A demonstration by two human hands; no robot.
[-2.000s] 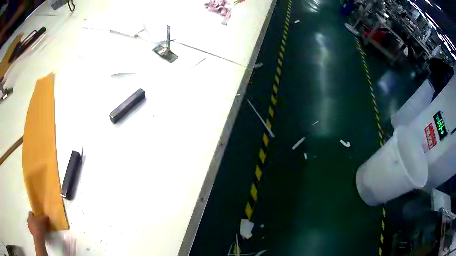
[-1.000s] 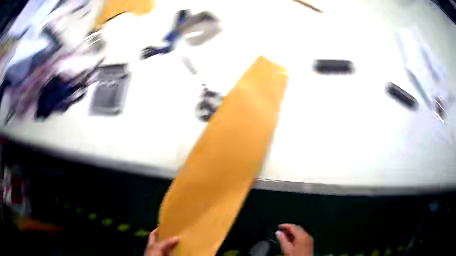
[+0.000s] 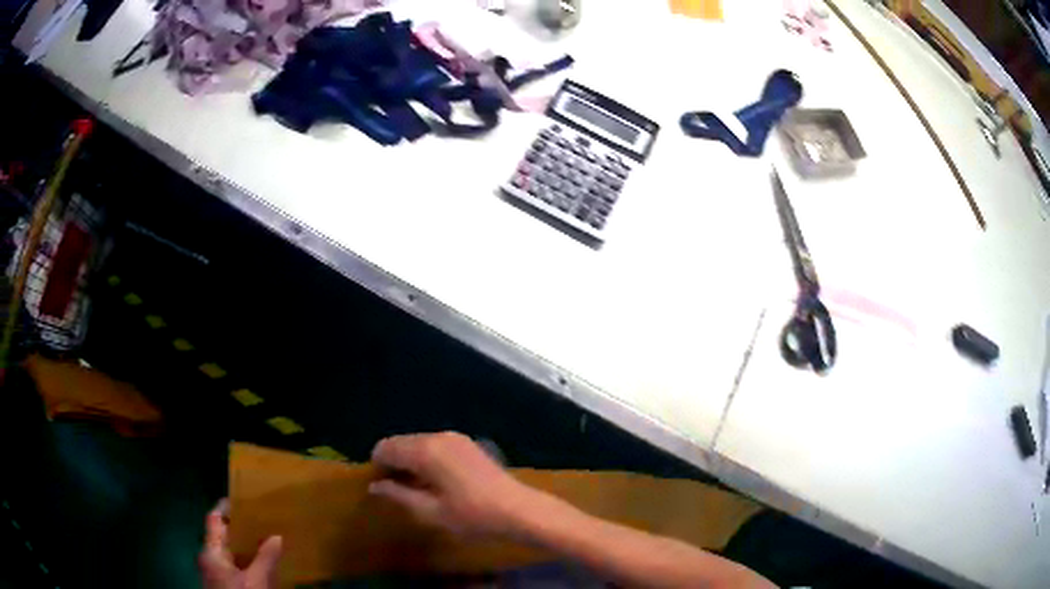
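Observation:
A long orange-brown sheet (image 3: 334,524) is held level in front of me, beside and below the table edge. My left hand (image 3: 240,558) grips its left end, with the thumb on the near face. My right hand (image 3: 443,481) holds its upper edge left of the middle, and my forearm crosses in front of the right part. The sheet's lower edge is partly cut off by the picture's bottom.
White table (image 3: 679,311) bears a calculator (image 3: 585,161), black-handled shears (image 3: 806,276), navy strips (image 3: 363,81), pink strips (image 3: 230,35), a small open box (image 3: 822,143) and two dark weights (image 3: 975,343). Another orange-brown piece (image 3: 92,391) lies low at left.
The view has swung left along the table. The sheet has moved off the tabletop and turned from slanting upward to nearly level. My right hand, free a second ago, has taken hold of it.

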